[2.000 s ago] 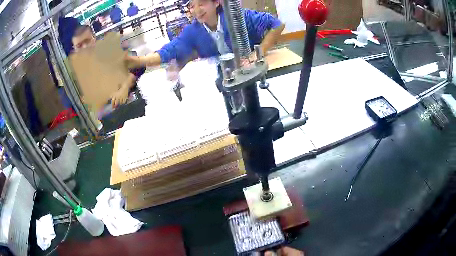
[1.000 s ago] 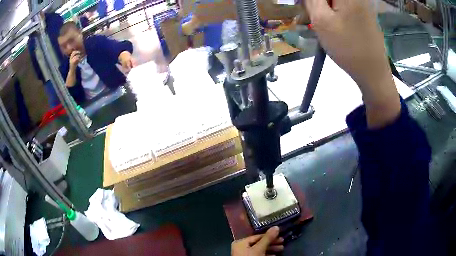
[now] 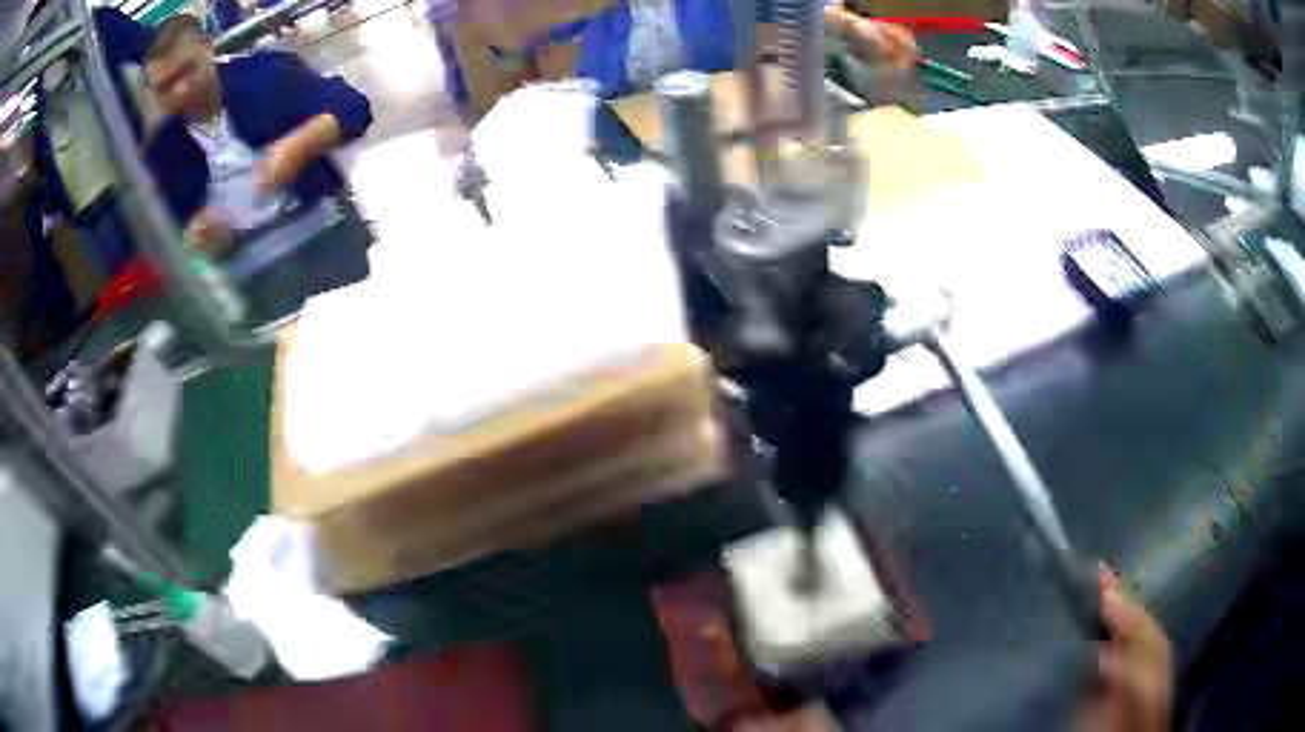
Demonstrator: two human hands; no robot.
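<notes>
The hand-lever press (image 3: 802, 343) stands upright in front of me, blurred by motion. Its lever (image 3: 1009, 458) slants down to the right. My right hand (image 3: 1131, 658) is closed around the lever's lower end; the red knob does not show. The pale square press pad (image 3: 809, 594) is down over the reddish-brown base (image 3: 694, 644). A dark edge shows beneath the pad, but the lamp there is mostly hidden. My left hand (image 3: 766, 708) is at the bottom edge, blurred and cut off, close in front of the pad; its grip is unclear.
A lens stack (image 3: 487, 386) on cardboard stands left of the press. A lamp unit (image 3: 1109, 268) lies at the right on white sheeting (image 3: 1002, 200). White cloths (image 3: 294, 608), a squeeze bottle (image 3: 222, 636) and a dark red strip (image 3: 387, 701) are at lower left. A person (image 3: 236, 143) sits opposite.
The lever has swung from upright down toward me, with my right hand on its end. The pad, beside the lamp at first, then came over it. My left hand is now blurred.
</notes>
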